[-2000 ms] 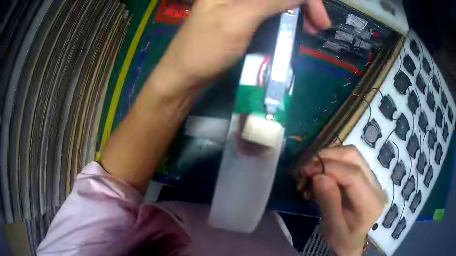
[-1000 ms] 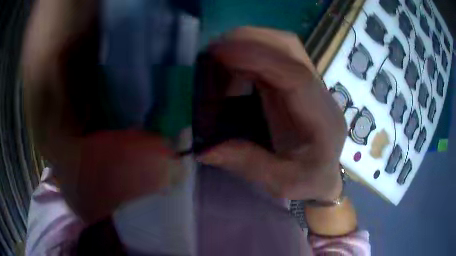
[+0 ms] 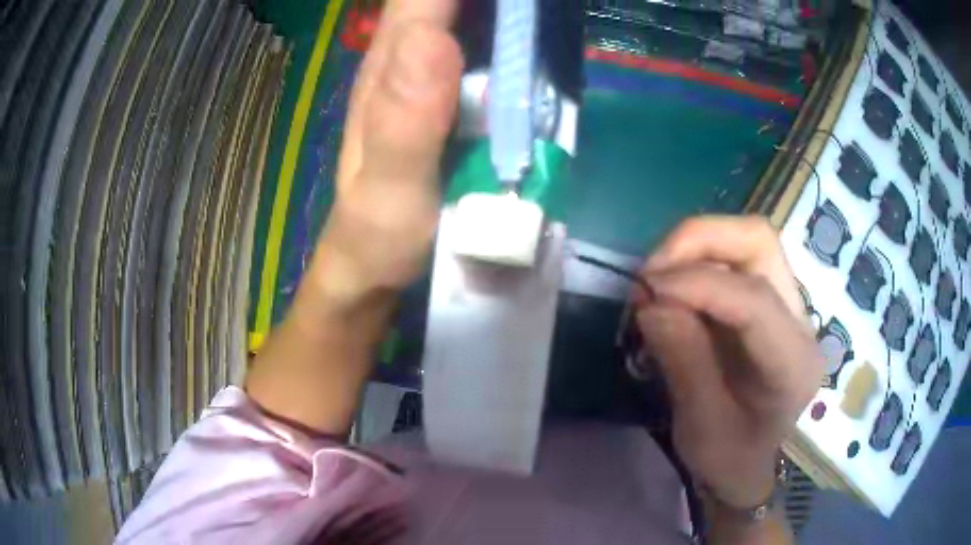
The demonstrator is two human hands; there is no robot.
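Observation:
The pale white test fixture (image 3: 488, 373) stands upright in front of me, with green tape (image 3: 548, 176), a small white block (image 3: 498, 229) and a grey-blue metal bar (image 3: 513, 96) at its top. My left hand (image 3: 399, 138) is raised along the fixture's left side; its fingertips are cut off by the top edge. My right hand (image 3: 724, 330) pinches a dark lead wire (image 3: 607, 264) right of the fixture. The wire's end is near the fixture's side; contact is unclear. A blurred speaker unit (image 3: 637, 357) shows below the fingers. The white foam tray (image 3: 882, 492) holds dark speakers.
A tall tray stack (image 3: 138, 234) stands at the left. Black wrapped packs (image 3: 745, 27) lie at the back. The green mat (image 3: 660, 149) has yellow, red and blue edging. The foam tray rests on stacked trays at the right and shows one tan pocket (image 3: 858, 390).
Compared with one second ago, my right hand has moved right, away from my left hand. The fixture is visible again. The tan pocket held a speaker two seconds ago.

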